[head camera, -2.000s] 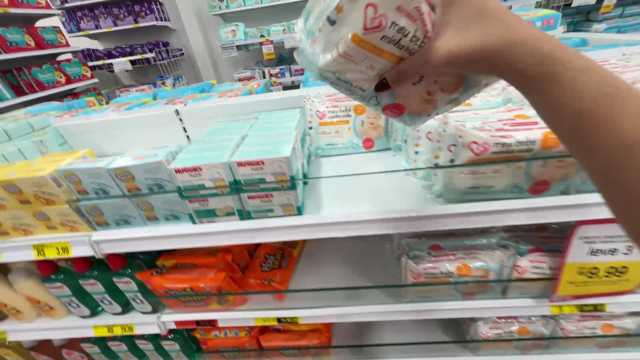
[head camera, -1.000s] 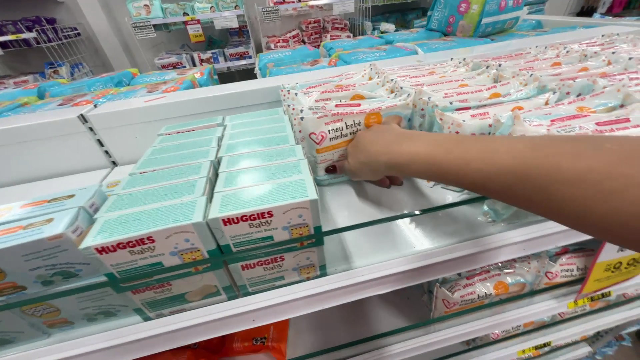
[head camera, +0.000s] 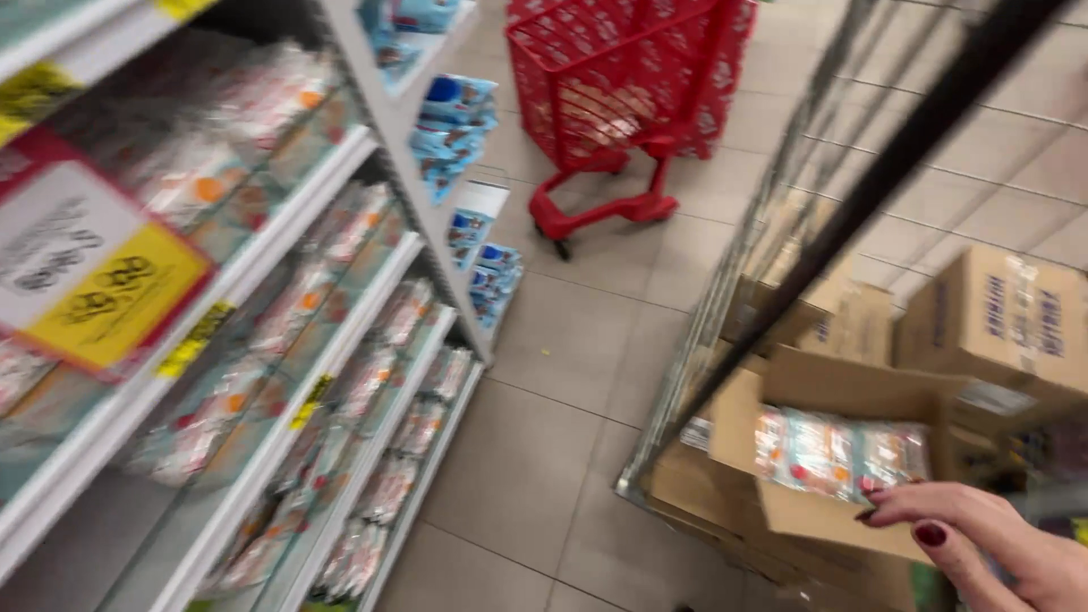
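At the lower right, my right hand (head camera: 977, 535) holds nothing; its thumb and fingers, with dark red nails, are apart over the near edge of an open cardboard box (head camera: 829, 510). Inside the box lie plastic packs of baby wipes (head camera: 820, 450), white and teal with orange spots. The box sits among others in a wire cage cart (head camera: 697, 331). More wipes packs (head camera: 293, 306) fill parts of the white shelves at left. My left hand is out of view.
A red shopping cart (head camera: 629, 85) stands on the tiled floor beyond the shelf end. A closed cardboard box (head camera: 1003, 323) is at the right, a dark bar (head camera: 850, 212) crosses the cage, and a price sign (head camera: 93, 255) juts from the shelf. Blue packs (head camera: 455, 127) line the shelf end.
My right hand has left the wipes pack it touched on the shelf and is now over the open box, empty. The view has swung down to the floor and cage cart.
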